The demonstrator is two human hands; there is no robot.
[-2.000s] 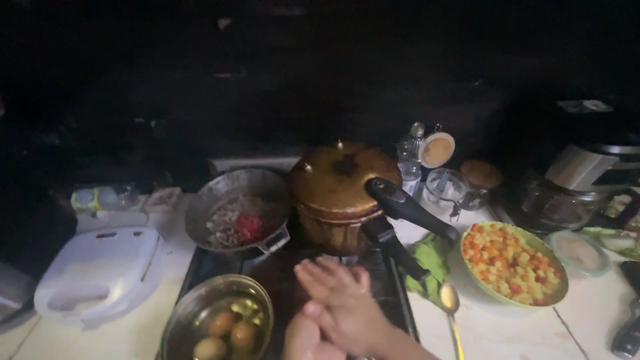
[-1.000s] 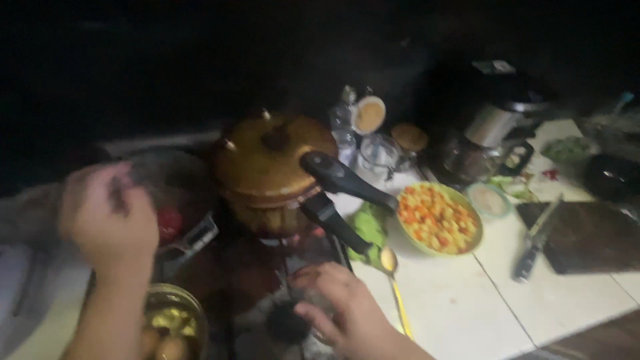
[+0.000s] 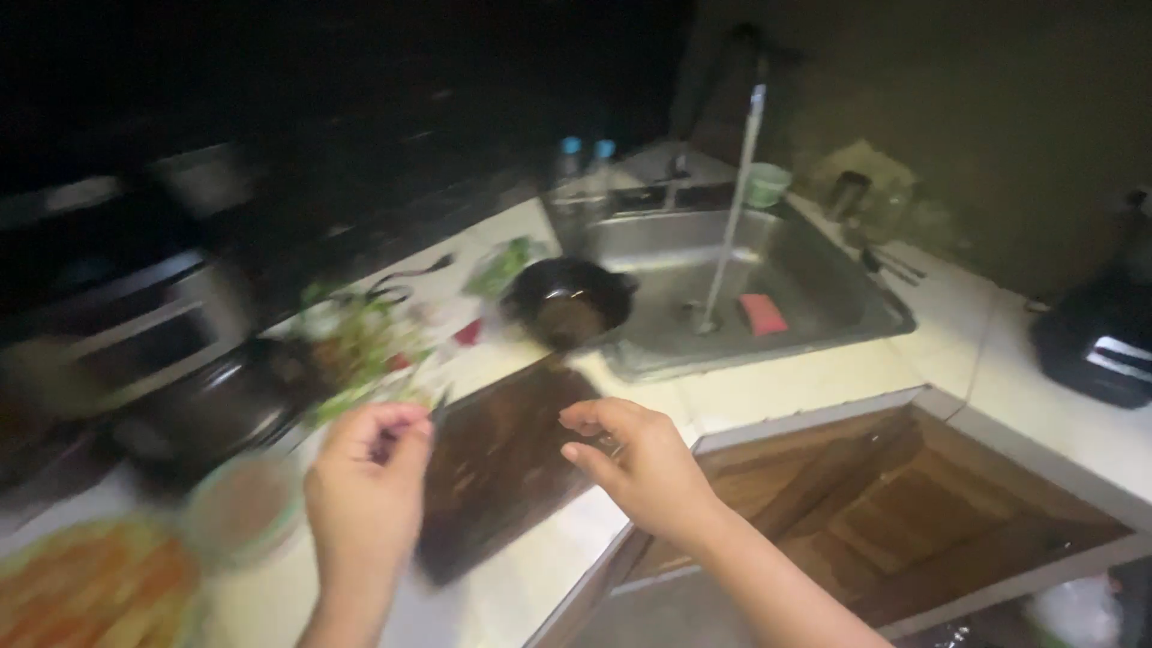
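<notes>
My left hand (image 3: 369, 495) is raised over the left edge of a dark cutting board (image 3: 508, 463), its fingers curled and the thumb tip near the index finger. Blur hides whether anything small is in it. Beside its fingertips a dark thin tip, perhaps of the knife, shows at the board's edge. Over the board's right side, my right hand (image 3: 643, 468) has its thumb and index finger apart with nothing seen between them. A black bowl or pan (image 3: 570, 304) stands behind the board, next to the steel sink (image 3: 819, 310).
A pink sponge (image 3: 763, 314) lies in the sink, under a tall tap (image 3: 759, 99). Vegetable scraps (image 3: 364, 346), a lidded tub (image 3: 245, 504) and a bowl of diced vegetables (image 3: 94, 580) line the left. A dark appliance (image 3: 1098, 315) stands right; wooden cabinet doors (image 3: 900, 513) are below the counter.
The view has swung far right, from the stove to the sink. My hands, together at first and then apart over the stove area, are now raised over the cutting board. The knife seen on it is largely hidden.
</notes>
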